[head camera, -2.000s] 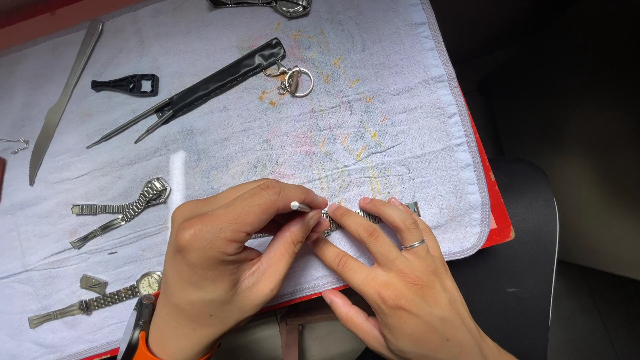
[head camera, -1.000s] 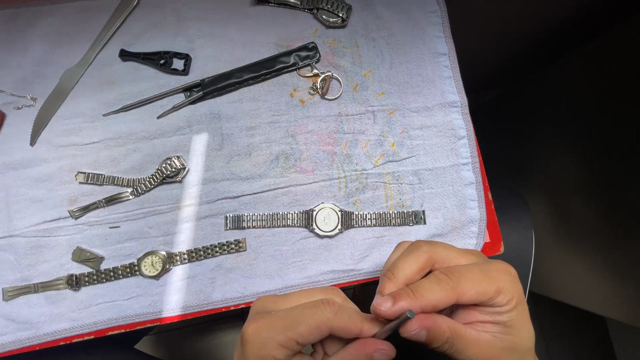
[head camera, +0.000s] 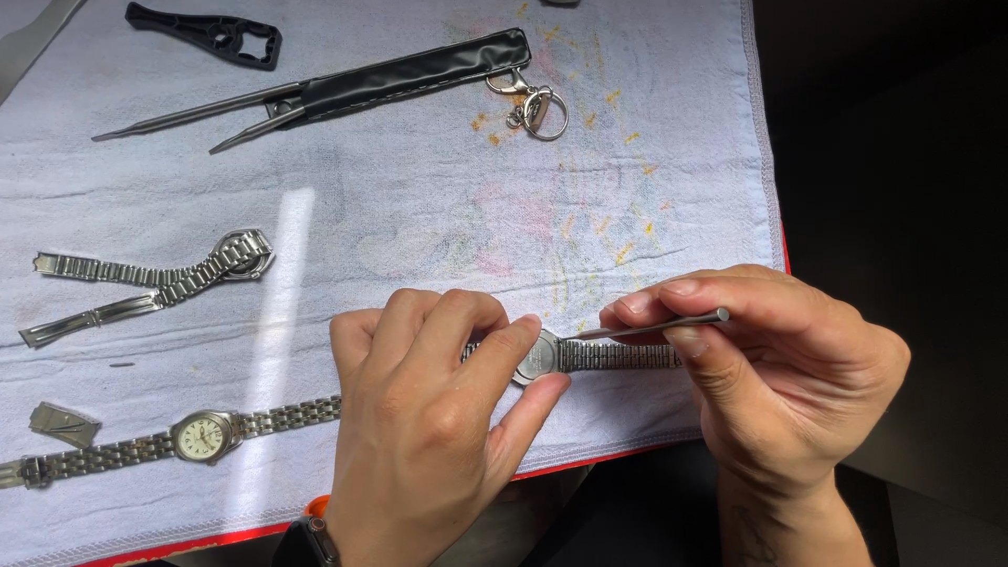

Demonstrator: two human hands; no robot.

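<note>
A wristwatch with a metal link bracelet (head camera: 618, 356) lies face down on the white cloth. My left hand (head camera: 441, 394) pinches its round case back (head camera: 540, 356) between thumb and index finger, and covers part of the bracelet's left side. Held between the thumb and fingers of my right hand (head camera: 772, 362) is a thin metal screwdriver-like tool (head camera: 669, 324). Its tip meets the watch at the case's upper right, where the bracelet joins. My right fingers are just above the bracelet's right part, whose end is hidden behind the hand.
Nearby lie a cream-dial watch (head camera: 202, 436), a folded metal-bracelet watch (head camera: 244, 256) and a loose clasp piece (head camera: 64, 424). Farther up are a black sleeve (head camera: 417, 72) holding two pointed metal tools, a key ring (head camera: 545, 113), a black plastic opener (head camera: 206, 35) and a knife blade (head camera: 27, 47).
One second ago both hands were at the cloth's near edge with the tool, away from the watch. Now the left hand holds the watch case and the right has brought the tool to it.
</note>
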